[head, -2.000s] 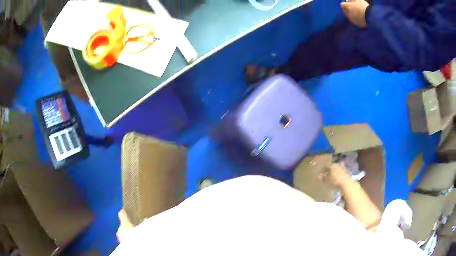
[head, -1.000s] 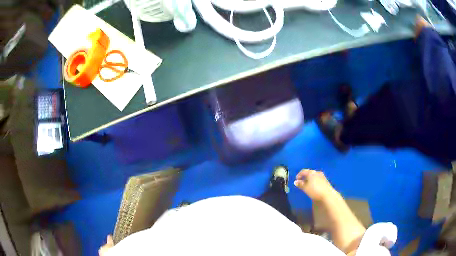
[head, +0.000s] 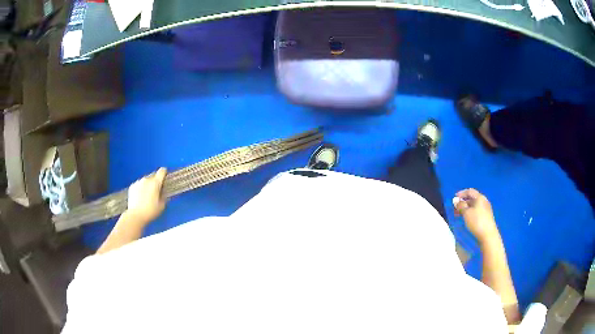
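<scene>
A stack of flattened cartons (head: 222,167), brown with corrugated edges upward, slants above the blue floor from lower left to centre. My left hand (head: 147,196) grips it near its left part; the fingers lie over the top edge and the underside is hidden. My right hand (head: 473,207) is over the floor at the right, its fingers curled. A small whitish spot shows at its fingertips; I cannot tell if it is a held thing.
A dark bench edge (head: 241,13) crosses the top. A purple-grey stool (head: 339,75) stands partly under it. Cartons (head: 81,85) crowd the left, one holding white units (head: 57,186). Another person's leg and shoe (head: 479,117) are at the right. More cartons (head: 564,303) lie lower right.
The view has turned down and away from the bench. The flattened cartons have swung to a long slant across the front. The right hand has left the open carton where it was two seconds ago.
</scene>
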